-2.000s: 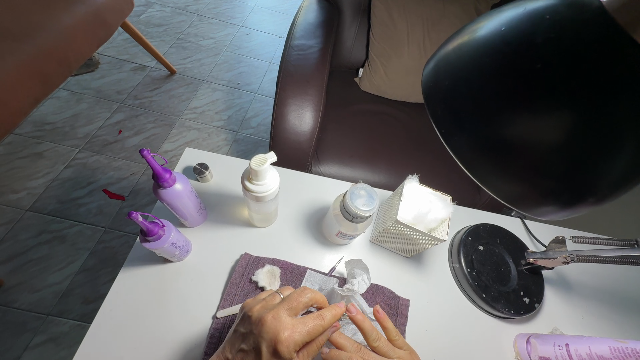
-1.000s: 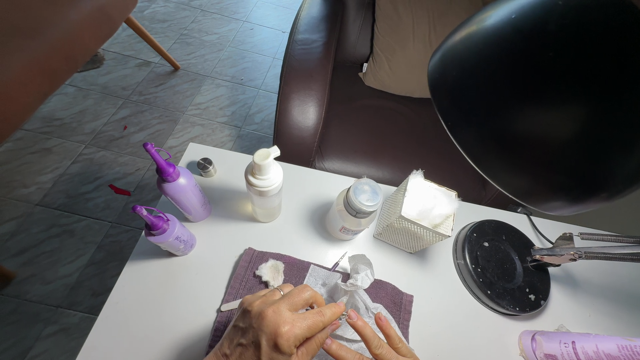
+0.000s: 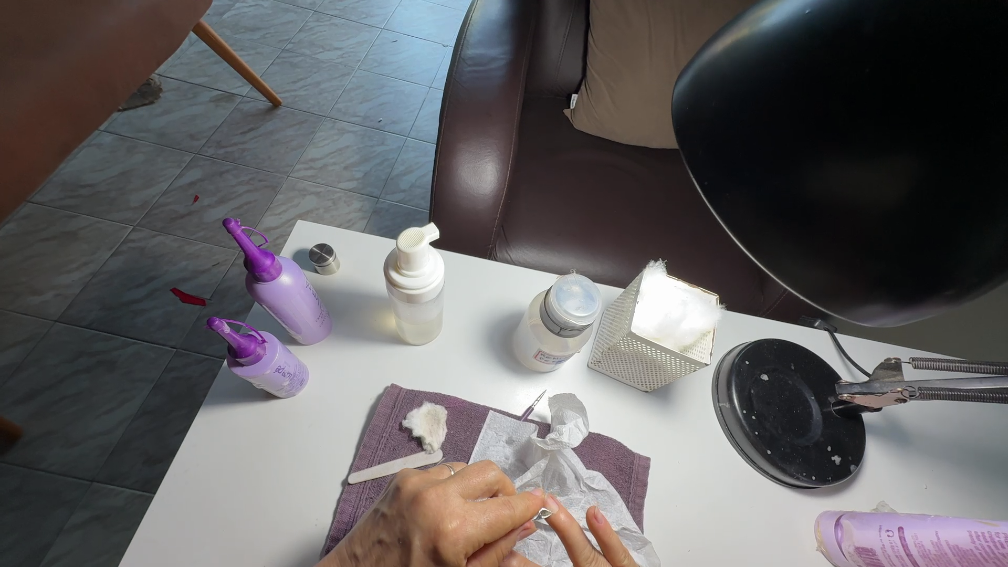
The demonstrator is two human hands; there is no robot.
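My left hand, with a ring on one finger, pinches a small silvery-white thing too small to name. It lies against a fingertip of my right hand, whose visible fingers are spread; the rest is cut off by the frame. Under and beyond the hands is crumpled white tissue on a folded purple towel. A cotton piece and a pale nail file or flat stick lie left on the towel. A thin pointed tool sticks out at the towel's far edge.
Two purple squeeze bottles, a metal cap, a foam pump bottle, a clear dispenser bottle and a cotton-filled perforated holder stand on the white table. Right are the black lamp base and a lying purple bottle.
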